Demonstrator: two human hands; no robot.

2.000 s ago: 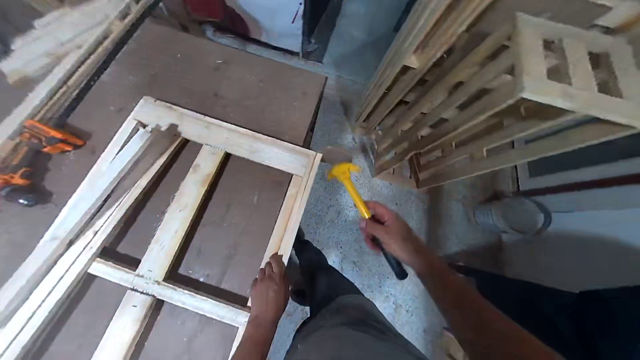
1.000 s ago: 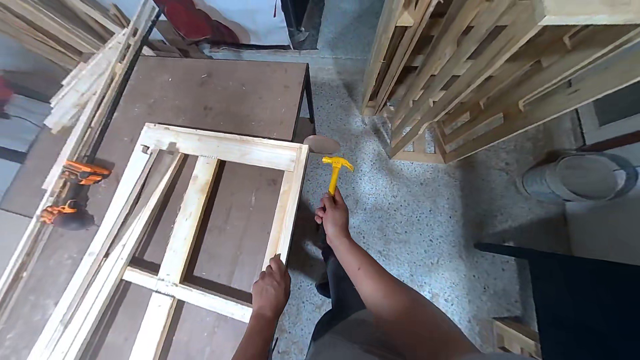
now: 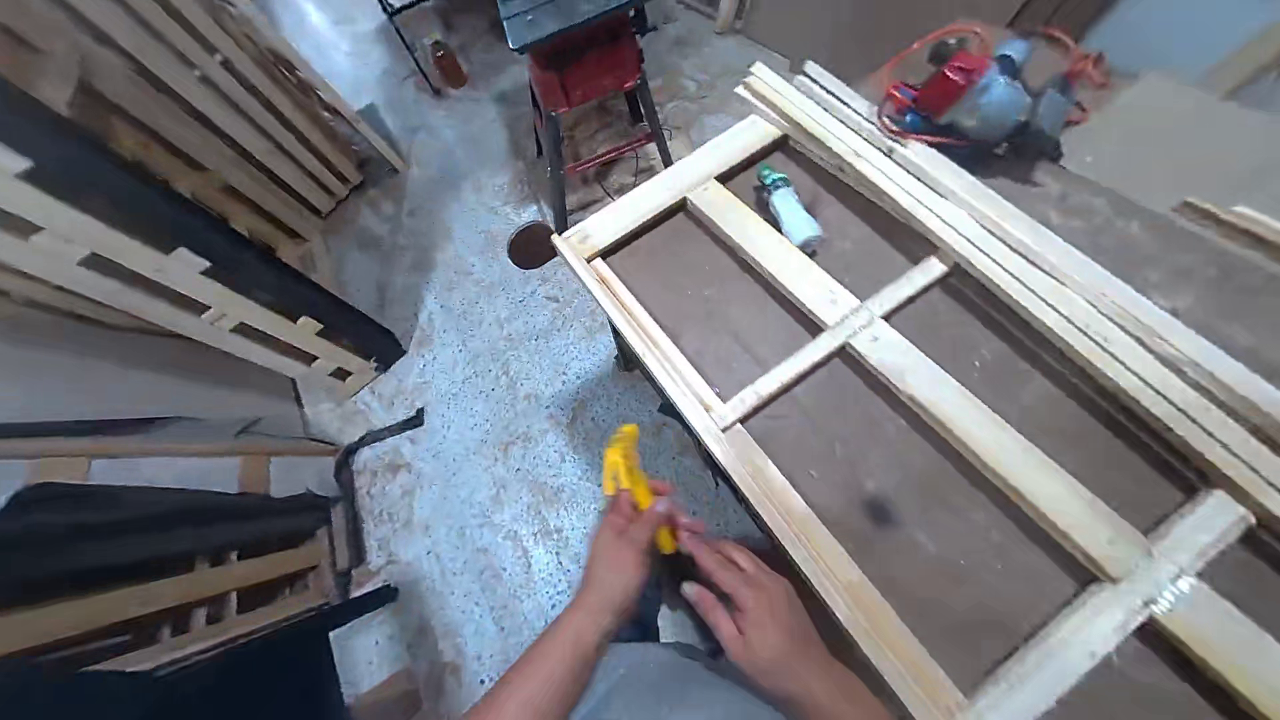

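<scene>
A yellow claw hammer (image 3: 630,468) is upright in front of my body, its head away from me. My left hand (image 3: 622,555) is closed around it just below the head. Beside it, my right hand (image 3: 745,605) has its fingertips at the yellow handle; whether they grip it is blurred. To the right, a wooden frame (image 3: 760,460) of pale slats lies on the brown worktable (image 3: 900,545), with a long central slat and cross slats. A round dark disc (image 3: 531,246) shows at the frame's far left corner.
A bottle with a green cap (image 3: 790,210) lies inside the frame. Long loose slats (image 3: 1060,270) run along its far side, near a red compressor (image 3: 975,95). A red machine stand (image 3: 590,85) is ahead. Slatted wooden pieces (image 3: 190,290) and black fabric stand at left.
The view has swung widely, to the other side of the frame. My left hand has left the frame and is now on the hammer, which my right hand held alone before.
</scene>
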